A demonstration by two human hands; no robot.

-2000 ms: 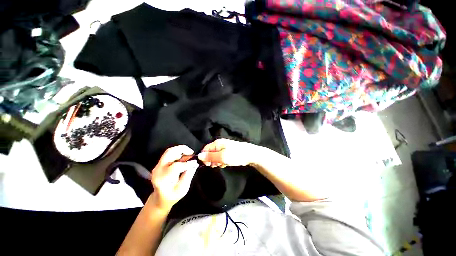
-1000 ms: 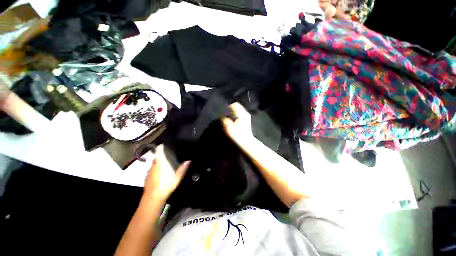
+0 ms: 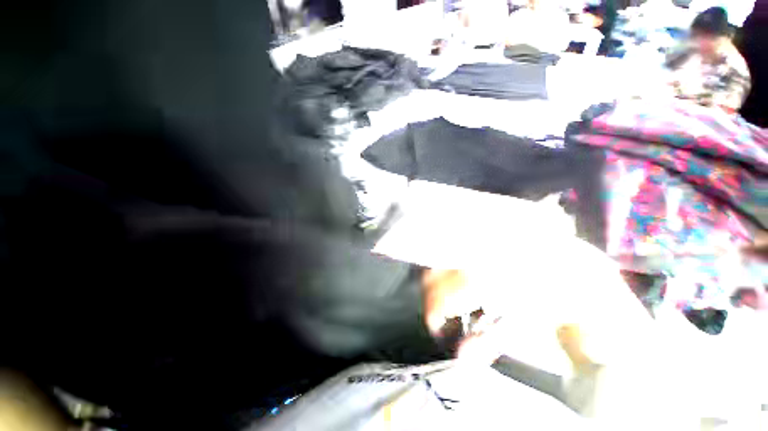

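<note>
The black garment [image 3: 210, 210] is lifted up close to the camera and fills the left half of the view, blurred. My right hand [image 3: 450, 299] is blurred and overexposed at the garment's lower right edge, with fingers closed on the dark cloth. My left hand cannot be made out; the raised garment covers that side. A blurred yellowish patch shows at the bottom left corner, and I cannot tell what it is. The button dish is hidden.
A flat dark garment [image 3: 497, 156] lies across the white table [image 3: 497, 219]. Floral garments [image 3: 674, 185] are piled at the right. A dark heap [image 3: 358, 80] lies at the upper left. A person [image 3: 712, 63] is at the far upper right.
The black garment has come up from my lap and now blocks the left side. The view has tilted up, showing more of the room. My left hand and the dish have gone from sight.
</note>
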